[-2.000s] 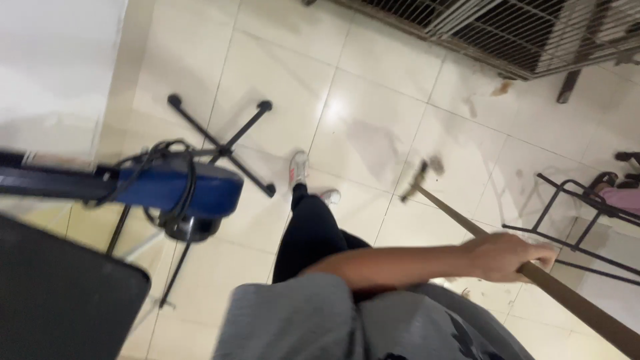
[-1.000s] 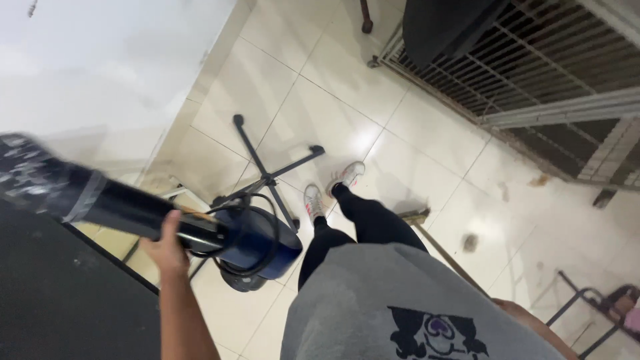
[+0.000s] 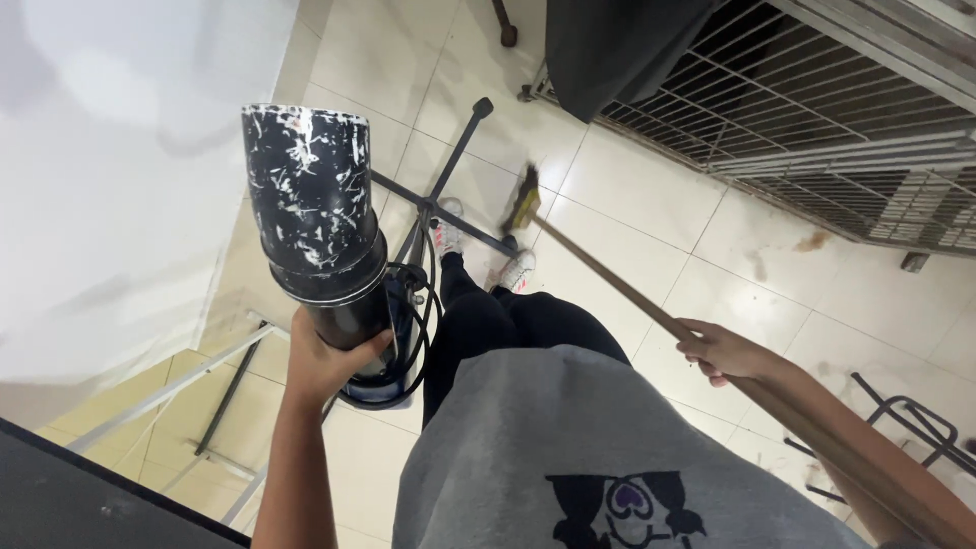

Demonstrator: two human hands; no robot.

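Note:
My left hand (image 3: 332,354) grips the narrow lower part of a scuffed black cylinder (image 3: 313,191), which looks like the nozzle of a pet grooming stand dryer. Below it, partly hidden by the cylinder and looped black cable (image 3: 429,335), is the dryer's blue body (image 3: 381,395). Its dark stand base (image 3: 457,156) spreads over the floor near my shoes. On the right, my right hand (image 3: 717,352) is closed around the wooden handle (image 3: 610,282) of a broom. The broom's head (image 3: 524,204), dark with some yellow, is just above the floor or on it; I cannot tell which.
Wire cages (image 3: 770,99) line the upper right, with a dark cloth (image 3: 618,53) hanging beside them. A white surface (image 3: 137,168) fills the upper left. A dark tabletop (image 3: 91,488) is at the lower left, a metal frame (image 3: 175,389) above it. Black metal legs (image 3: 915,419) stand at the right.
My left hand, out of view two seconds ago, is on the dryer in both later frames. The nozzle has swung from pointing left to pointing up the view. The view has shifted.

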